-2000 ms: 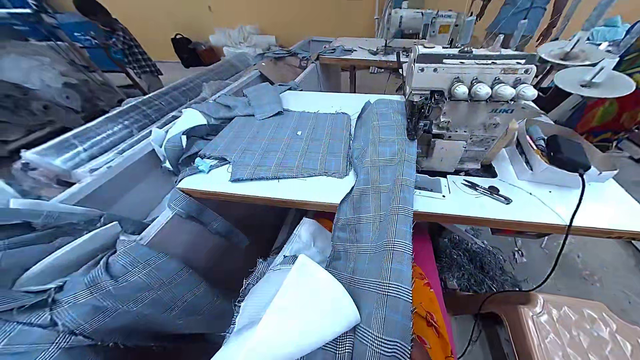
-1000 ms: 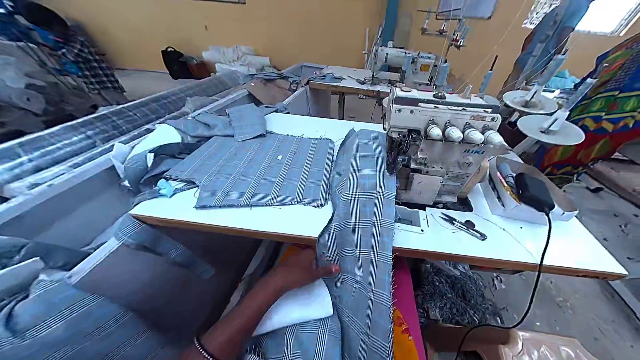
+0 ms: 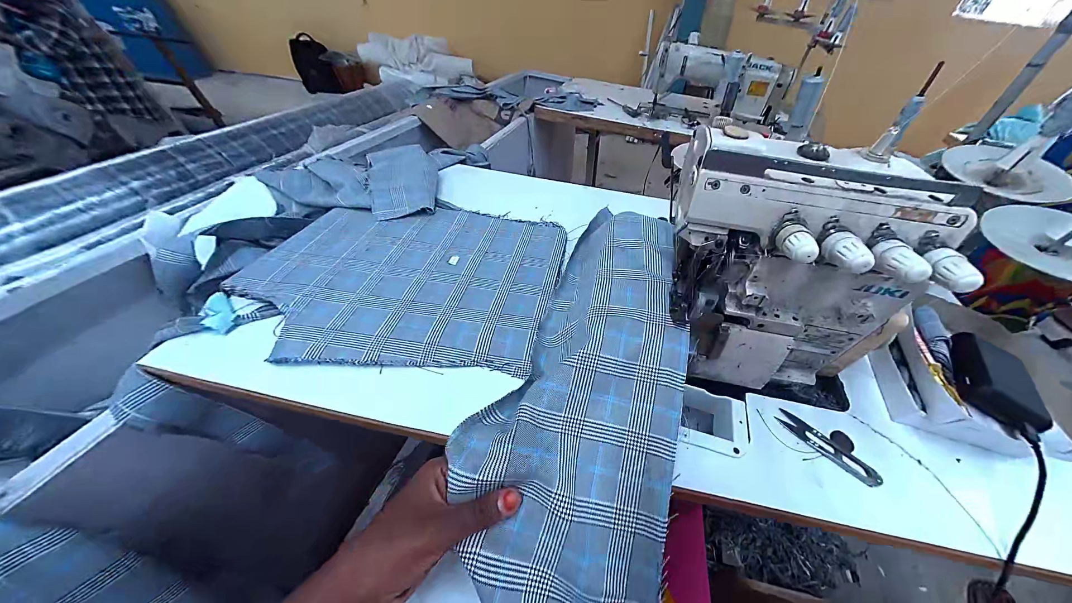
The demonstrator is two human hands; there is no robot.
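Observation:
My left hand (image 3: 427, 523) grips the left edge of a long grey plaid fabric panel (image 3: 599, 385), thumb on top, at the table's front edge. The panel runs back over the white sewing table (image 3: 368, 389) to the left side of a Juki overlock machine (image 3: 804, 243) and hangs over the front edge. A second plaid fabric piece (image 3: 419, 285) lies flat left of it, with a small pale chip on top. Thread snips (image 3: 829, 448) rest on the table right of the panel. My right hand is not in view.
A white box (image 3: 930, 394) with a black adapter (image 3: 1001, 381) and its cable stands at the right. Grey wooden bins (image 3: 75, 322) with fabric scraps lie left. Behind is another sewing machine (image 3: 712, 75). A person in checked cloth (image 3: 92, 63) is at the far left.
My left hand, out of view two seconds ago, came in from below and now grips the panel's edge. The view has moved closer to the table.

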